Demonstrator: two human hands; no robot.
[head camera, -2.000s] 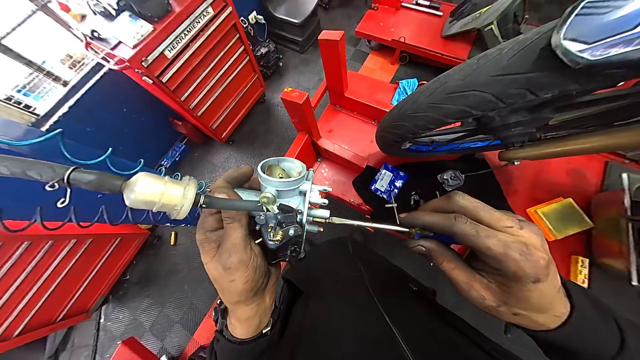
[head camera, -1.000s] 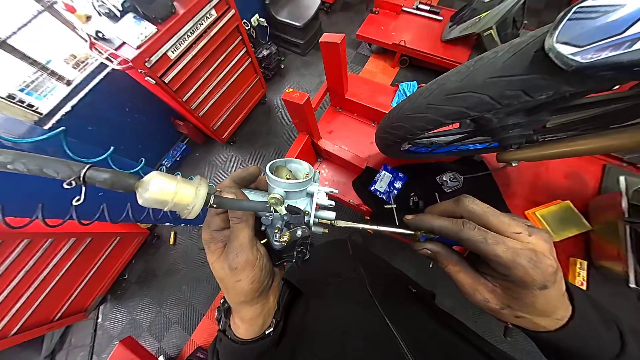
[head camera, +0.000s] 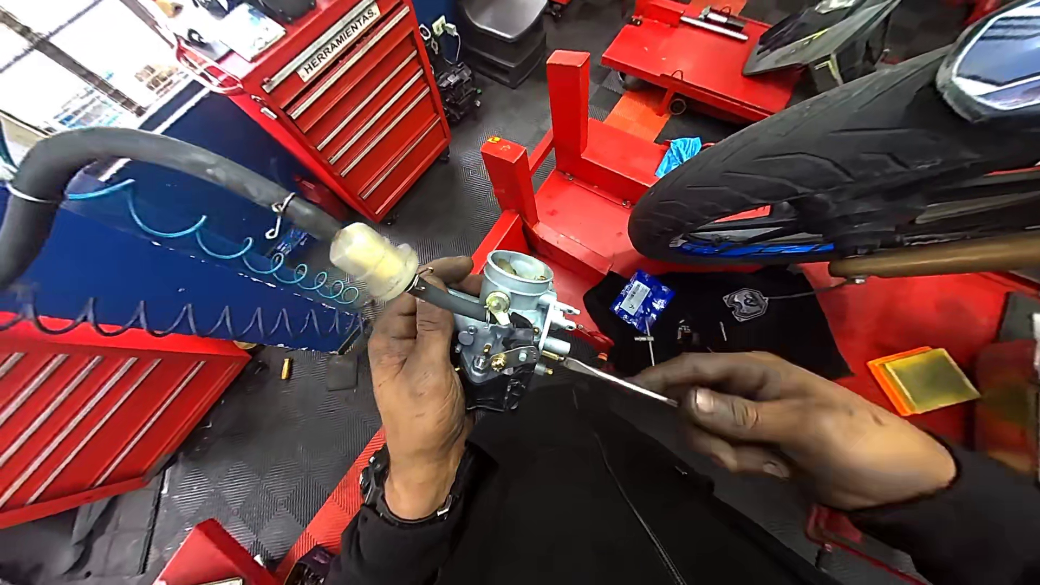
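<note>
My left hand (head camera: 418, 390) holds a metal carburetor (head camera: 520, 284) from its left side, bore facing up. A black rubber hose joins it to a yellowed, translucent fuel filter (head camera: 374, 262), and a thicker black hose (head camera: 187, 166) runs on from the filter to the upper left. My right hand (head camera: 788, 418) grips a screwdriver whose handle is hidden by the fingers. The screwdriver's shaft (head camera: 621, 382) points left, its flat tip beside the small brass fittings at the carburetor's lower right. Whether the tip touches them I cannot tell.
A motorcycle wheel (head camera: 756, 162) stands at right on a red lift (head camera: 877, 325). On a black cloth (head camera: 804, 345) lie a blue packet (head camera: 642, 301) and a metal badge-like part (head camera: 745, 304). An air filter (head camera: 925, 380) lies farther right. Red tool cabinets (head camera: 366, 106) and coiled hoses are at left.
My right hand's fingers have changed their hold, and their grip now covers the blue screwdriver handle seen earlier. The carburetor remains in my left hand.
</note>
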